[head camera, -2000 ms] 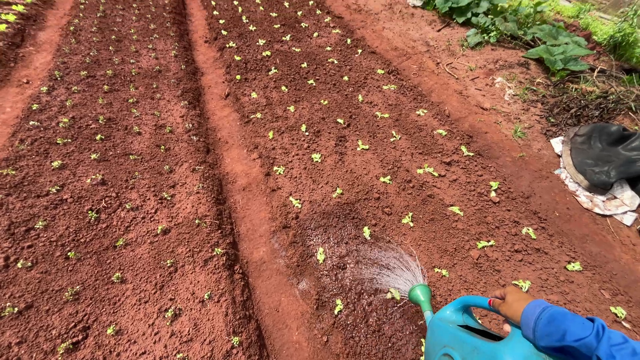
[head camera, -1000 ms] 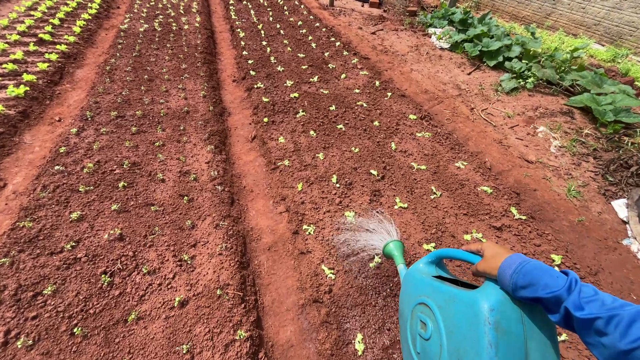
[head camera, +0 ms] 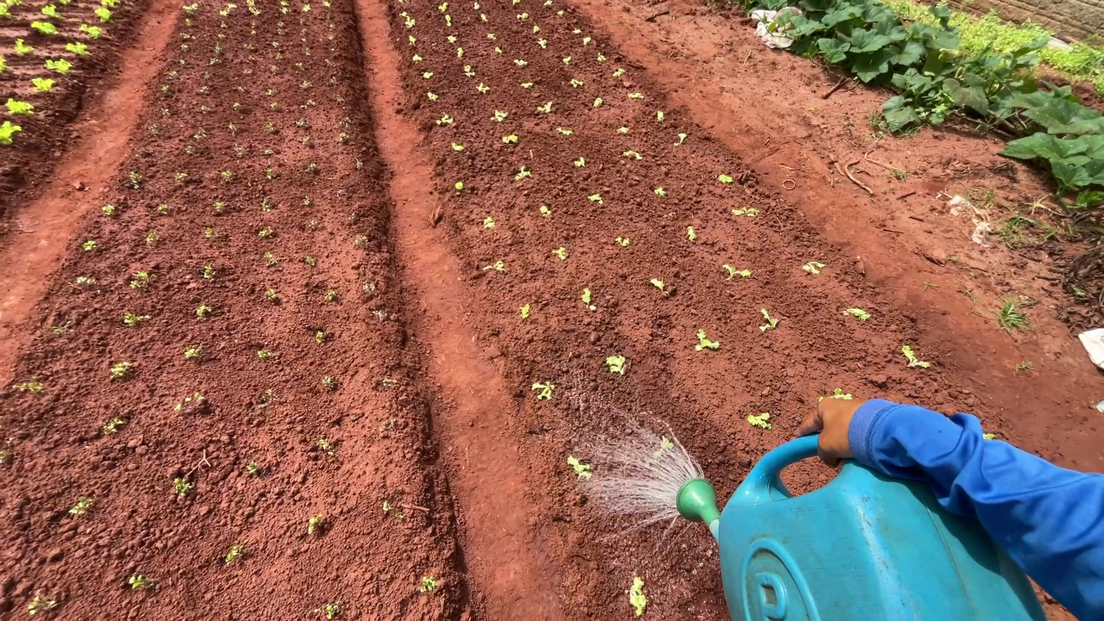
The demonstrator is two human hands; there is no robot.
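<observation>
My right hand [head camera: 830, 429], in a blue sleeve, is closed around the handle of a blue plastic watering can [head camera: 845, 543] at the lower right. The can is tilted to the left. From its green sprinkler rose [head camera: 697, 500] a fan of water [head camera: 642, 479] sprays left onto the red soil. Pale green lettuce seedlings [head camera: 616, 364] stand in rows on this bed, and one seedling [head camera: 579, 467] is at the edge of the spray. Wet, darker soil lies beneath the spout. My left hand is not in view.
A narrow furrow [head camera: 466, 388] separates this bed from a left bed with smaller seedlings [head camera: 122, 370]. Brighter lettuce plants [head camera: 19, 107] grow at the far upper left. Broad-leaved plants [head camera: 940, 78] and a brick wall [head camera: 1035, 17] are at the upper right. A white scrap [head camera: 1094, 345] lies at the right edge.
More of the watering can shows than two seconds ago, and water keeps spraying from its rose. The view has shifted, and the dark object seen at the right has left it.
</observation>
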